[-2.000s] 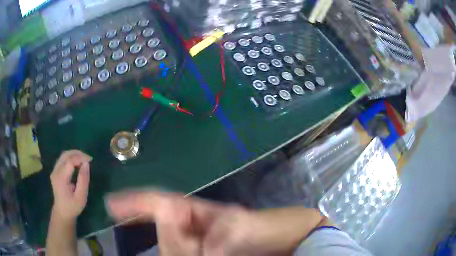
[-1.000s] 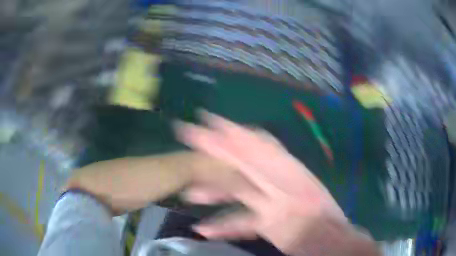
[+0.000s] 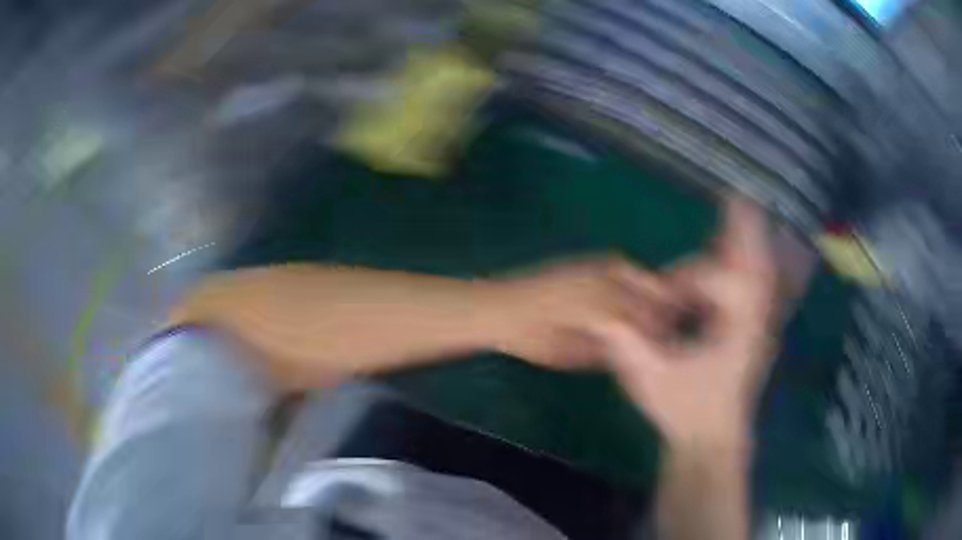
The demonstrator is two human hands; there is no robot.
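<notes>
The frame is strongly blurred. My left hand (image 3: 575,311) reaches in from the left, its fingers meeting or overlapping my right hand (image 3: 701,348) right of the middle, above the green mat (image 3: 390,216). My right hand comes up from the lower edge, with one finger pointing up. A dark spot shows between the fingers of the two hands; I cannot tell if it is a part or a gap. The round disc and the green and red probe cannot be made out.
The large parts tray (image 3: 675,116) is a streaked band across the top right. The yellow card (image 3: 422,111) lies left of it. The second parts tray (image 3: 876,390) is blurred at the right. A small yellow strip (image 3: 849,256) lies above it.
The view has swung, so the card and trays sit further right than at first. My hands, apart two seconds ago and crossing in the blurred frame after, are now together at the fingers.
</notes>
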